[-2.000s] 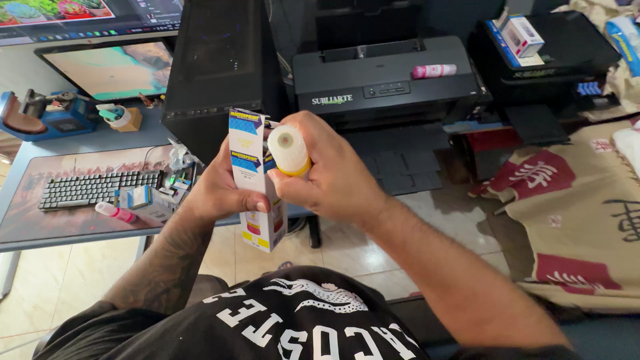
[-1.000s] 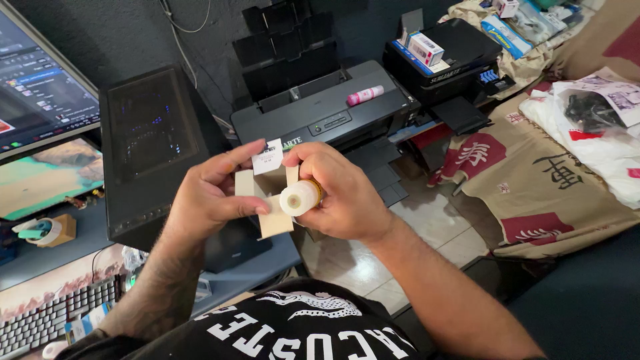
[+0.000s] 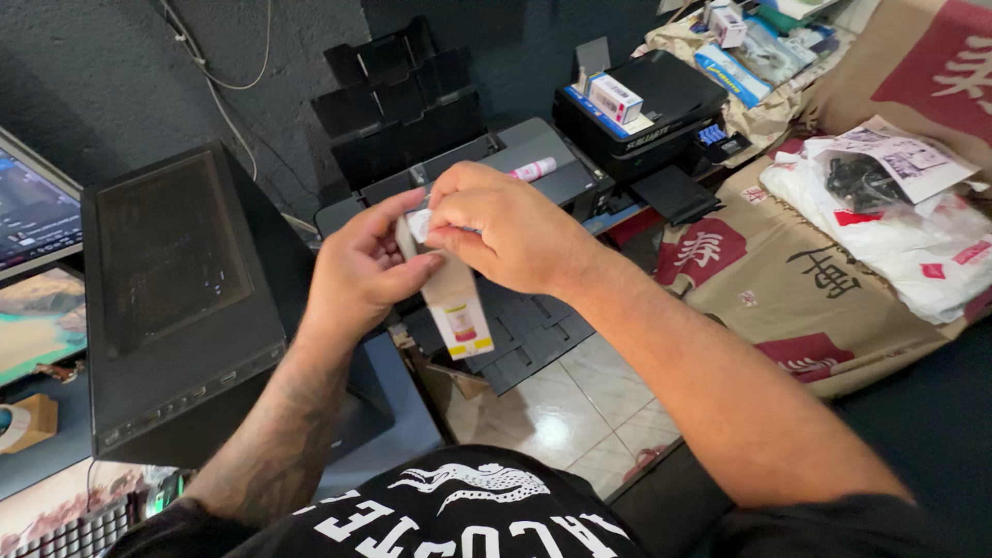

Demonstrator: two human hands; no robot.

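In front of my chest my left hand (image 3: 372, 260) grips a small cardboard box (image 3: 463, 318), thumb on its near edge and fingers behind it. The box is tilted, and a yellow and pink printed picture shows on its lower side. My right hand (image 3: 496, 232) is at the box's upper end, its fingers pinched at a white piece (image 3: 419, 225) there; whether that is a flap or the bottle cannot be told. Behind my hands a pink-labelled bottle (image 3: 533, 169) lies on top of a black printer (image 3: 542, 143).
A computer tower (image 3: 178, 310) stands at left, beside a monitor (image 3: 35, 209). A second black printer (image 3: 651, 108) with small boxes (image 3: 614, 98) on it is at back right. A patterned cloth (image 3: 744, 310) at right carries a white plastic bag (image 3: 914, 256).
A second ago my right hand held a white bottle upright beside the box's open top; now its fingers are at the box's upper end and the bottle is not plainly seen.
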